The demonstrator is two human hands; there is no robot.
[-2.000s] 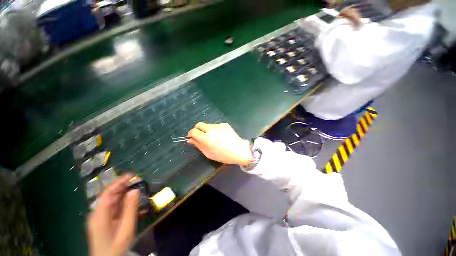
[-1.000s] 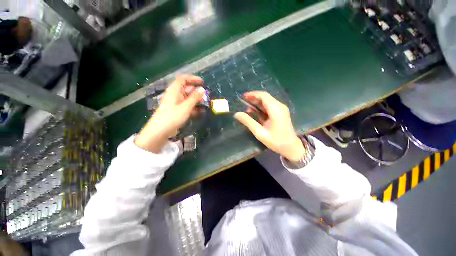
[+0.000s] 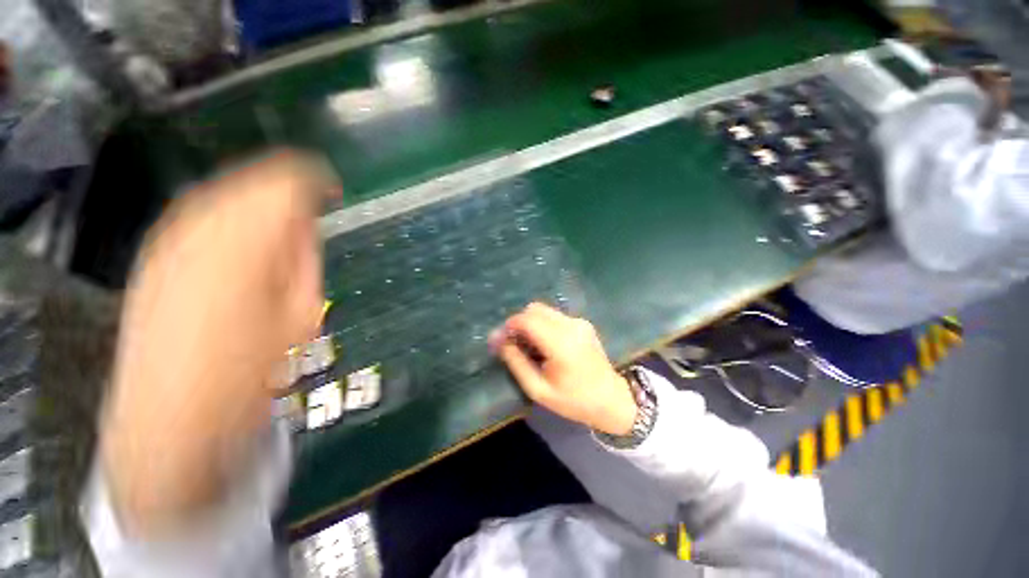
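Note:
My left hand (image 3: 214,327) is raised close to the camera at the left, large and blurred. Its fingertips point up and right, and I cannot tell if they hold anything. My right hand (image 3: 570,367) is over the near part of the clear pocketed tray (image 3: 451,265), its fingers curled together. No tool can be made out in it. Several flat grey parts (image 3: 361,387) lie at the tray's left end, partly hidden behind my left hand. One yellow edge shows beside that hand.
A pale metal rail (image 3: 632,128) runs between the bench (image 3: 654,237) and the green belt (image 3: 497,85). A small dark unit (image 3: 603,95) lies on the belt. A tray of dark units (image 3: 790,152) is at the right, beside a co-worker's white sleeve (image 3: 959,192). A stool stands below.
My left hand has moved left and up towards the camera, away from my right hand. The white-and-yellow piece between my hands is no longer seen there. The view has shifted.

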